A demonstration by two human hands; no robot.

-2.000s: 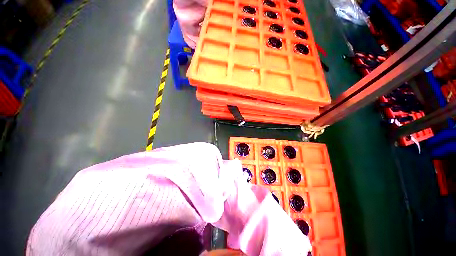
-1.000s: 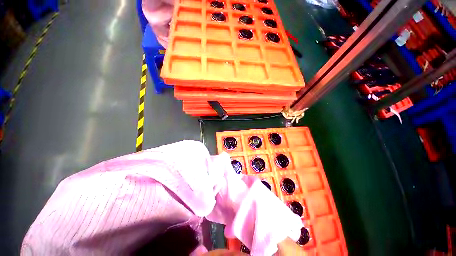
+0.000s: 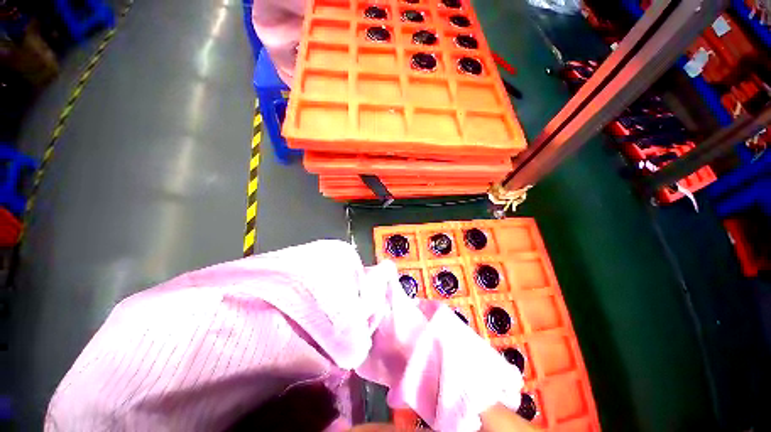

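Note:
An orange-red watch tray (image 3: 541,291) lies in front of me, with round dark watch heads (image 3: 445,283) in its left and middle pockets; the right column's visible pockets are empty. My left arm's pink striped sleeve reaches across its lower left part and hides some pockets. Only a bit of my left hand (image 3: 500,418) shows past the cuff at the bottom edge; its fingers are out of the picture. A sliver of skin also shows at the bottom edge, left of it; I cannot tell what it is. My right hand is not recognizable in view.
Stacked trays (image 3: 406,164), the top one partly filled with watch heads, stand beyond. A metal post (image 3: 583,105) rises right of them. Another person's pink sleeve (image 3: 279,29) and a blue stool (image 3: 275,105) are at their left. Red trays with dark strips (image 3: 655,135) lie at upper right.
The camera view has shifted, moving the trays leftward in the picture since two seconds ago. A bit of my left hand now shows past the cuff. The watch heads in view look unmoved.

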